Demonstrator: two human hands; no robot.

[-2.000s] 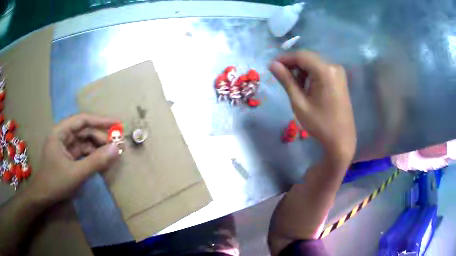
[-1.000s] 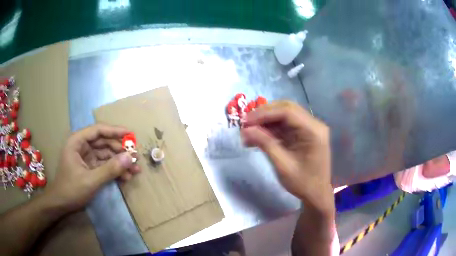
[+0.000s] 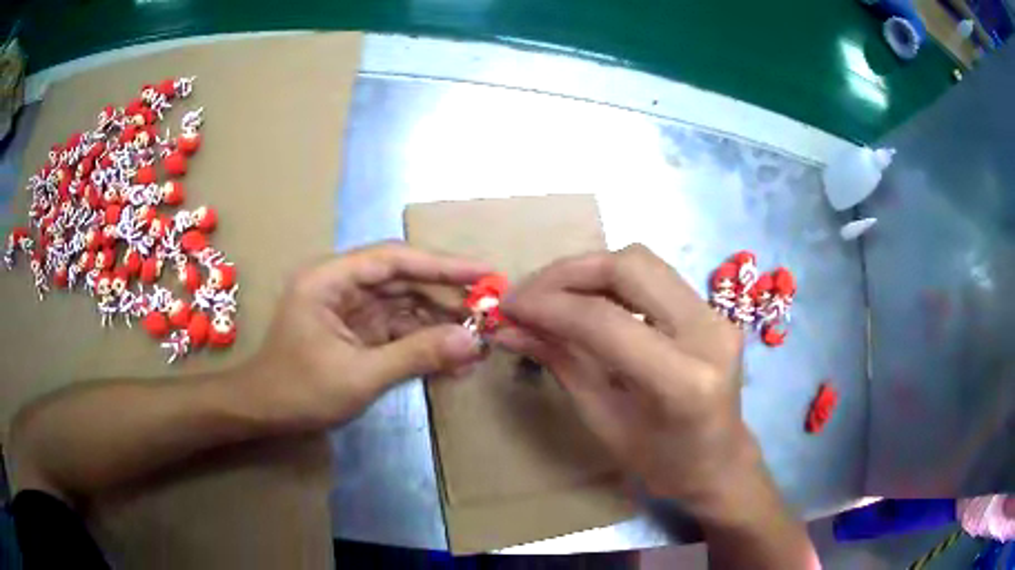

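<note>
A small doll figure point(image 3: 486, 298) with red hair and a pale face is held upright above the small cardboard pad point(image 3: 506, 234). My left hand point(image 3: 367, 328) pinches its body between thumb and fingers. My right hand point(image 3: 646, 356) is at the doll's right side, its bent fingertips touching the head and side. A bit of red shows at the right fingertips; I cannot tell whether it is a separate piece or part of the doll. The glue cup is hidden behind my right hand.
A large heap of dolls point(image 3: 122, 223) lies on the large cardboard sheet point(image 3: 301, 134) at left. A small doll cluster point(image 3: 751, 292) and red pieces point(image 3: 821, 408) lie on the metal bench at right. A white bottle point(image 3: 855, 176) and small white nozzle piece point(image 3: 858, 228) are at far right.
My right hand has come left from beside the small cluster to the doll in my left hand. The view has turned left, showing more of the large heap.
</note>
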